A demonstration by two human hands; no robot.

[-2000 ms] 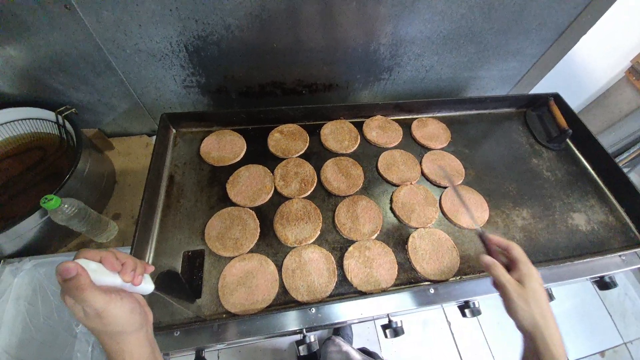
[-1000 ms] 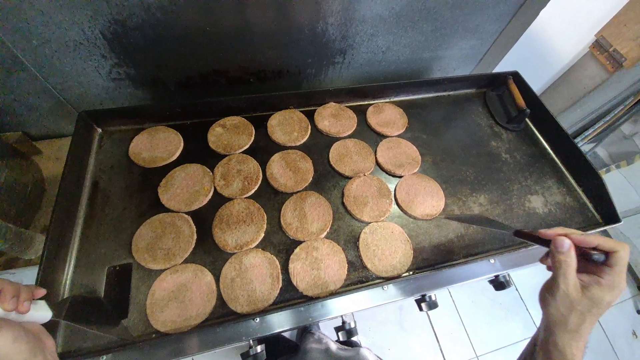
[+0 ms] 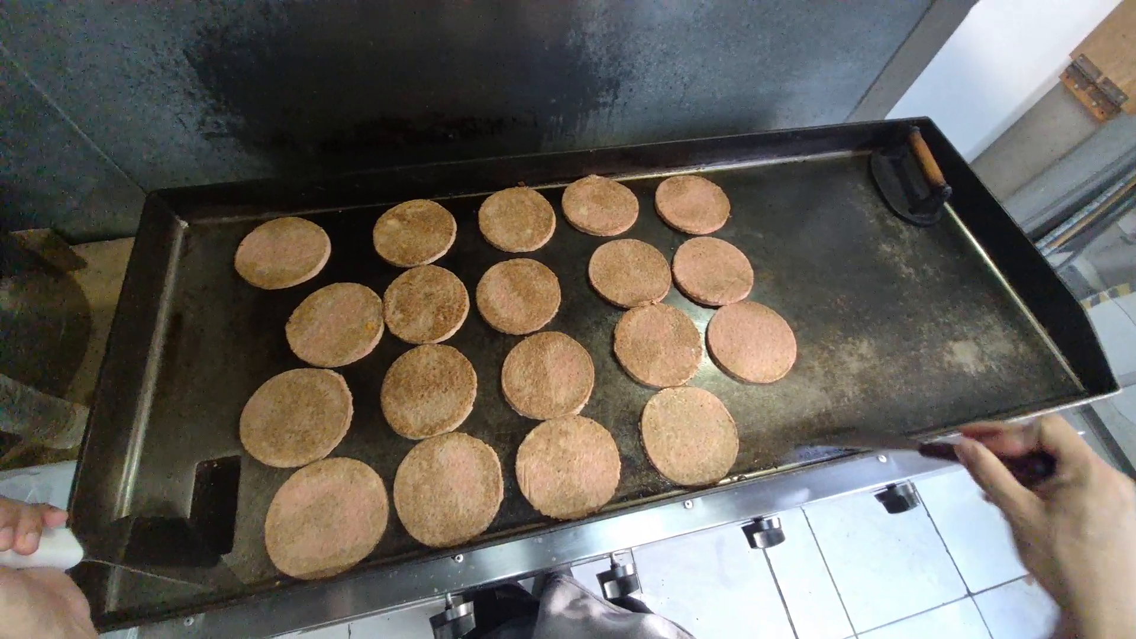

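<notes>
Several round, browned patties [image 3: 429, 390] lie in uneven rows on a dark flat-top griddle [image 3: 852, 355]. At the lower left edge of the view, my left hand [image 3: 35, 568] is closed around the white handle [image 3: 51, 548] of a scraper or spatula, whose thin metal blade [image 3: 151, 572] rests low over the griddle's left front corner, by a dark rectangular opening. My right hand [image 3: 1047, 506] grips the dark handle [image 3: 1021, 461] of a long-bladed spatula or knife beyond the griddle's front rim. Its blade [image 3: 852, 441] is blurred and points left, near the front right patty [image 3: 690, 435].
A round cast-iron press [image 3: 905, 186] with a wooden handle sits in the back right corner. Raised walls edge the griddle's back and sides, with a metal panel [image 3: 444, 80] behind. Control knobs [image 3: 763, 532] line the front. A clear plastic bottle [image 3: 40, 413] is at the left.
Two seconds ago the right-hand blade was over the patties at the right; it has since moved right and toward the griddle's front edge. Both hands still hold their tools. The view has shifted.
</notes>
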